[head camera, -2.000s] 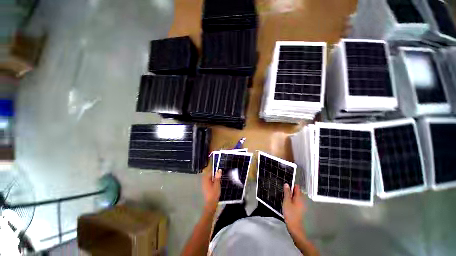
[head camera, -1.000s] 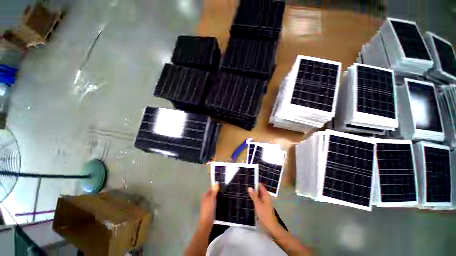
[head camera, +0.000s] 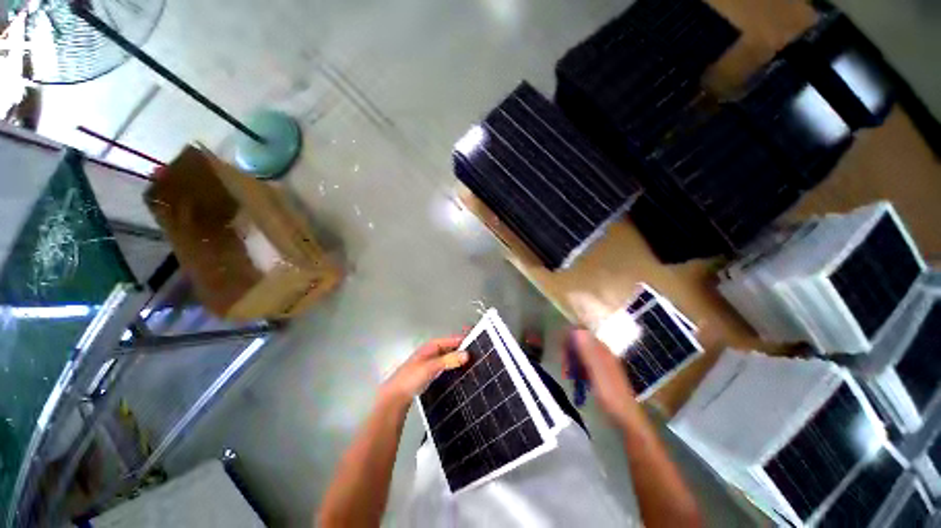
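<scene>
My left hand (head camera: 425, 371) grips a small solar panel (head camera: 485, 407) by its upper left edge, in front of my body. The panel is dark and gridded with a white border, and another white-edged layer shows behind its right side. A thin pale strand sticks up at its top corner. My right hand (head camera: 601, 373) is blurred, to the right of the panel and apart from it. It holds a small dark blue-handled tool, likely a utility knife (head camera: 577, 373), pointing down. Loose small panels (head camera: 660, 349) lie on the brown table (head camera: 686, 294) just right of that hand.
Black panel stacks (head camera: 547, 175) stand at the upper right, and white-sided stacks (head camera: 774, 407) at the lower right. An open cardboard box (head camera: 294, 253), a fan with a green base (head camera: 270, 144), a green belt (head camera: 52, 248) and aluminium rails (head camera: 77, 371) are at left.
The view has swung left towards the box and conveyor. The panel, held by both hands before, is now in my left hand only. My right hand has taken the blue-handled tool from the table.
</scene>
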